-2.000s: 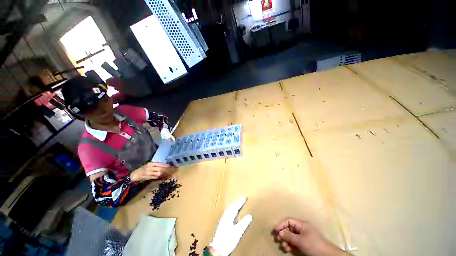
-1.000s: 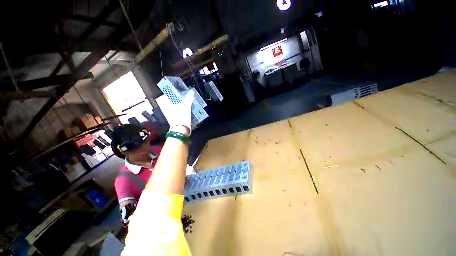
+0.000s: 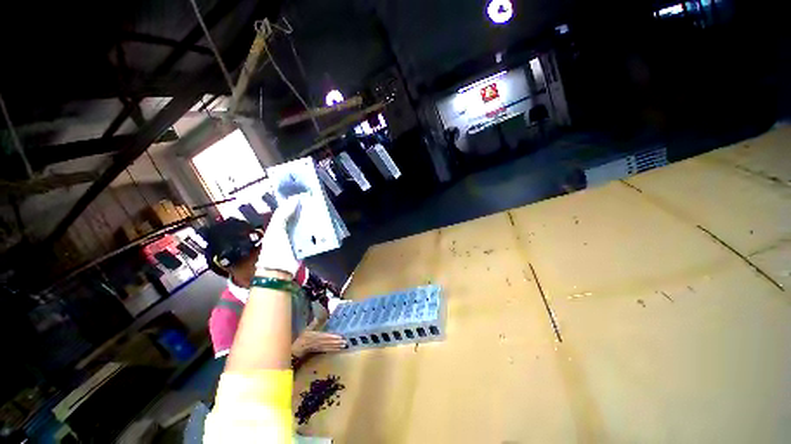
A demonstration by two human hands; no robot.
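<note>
My left hand (image 3: 281, 238), in a white glove with a dark green band at the wrist, is raised at the left of the view. Its fingers are on a pale hanging housing (image 3: 314, 218); whether they close around its edge is hard to see. My right hand is not in view. A row of grey-blue housings (image 3: 388, 316) stands on the cardboard-covered table (image 3: 512, 381), with square dark openings along the front side. A pile of small black plugs or screws (image 3: 319, 397) lies at the table's left edge.
A coworker in a pink shirt (image 3: 225, 326) is at the left table edge, partly behind my raised arm, with a hand at the row's left end. More pale panels (image 3: 354, 171) hang farther back. Grey ribbed stacked housings (image 3: 626, 168) stand beyond the far table edge.
My left hand has risen from over the table to the hanging housings, and the housing there now turns its flat face this way. My right hand has left the view.
</note>
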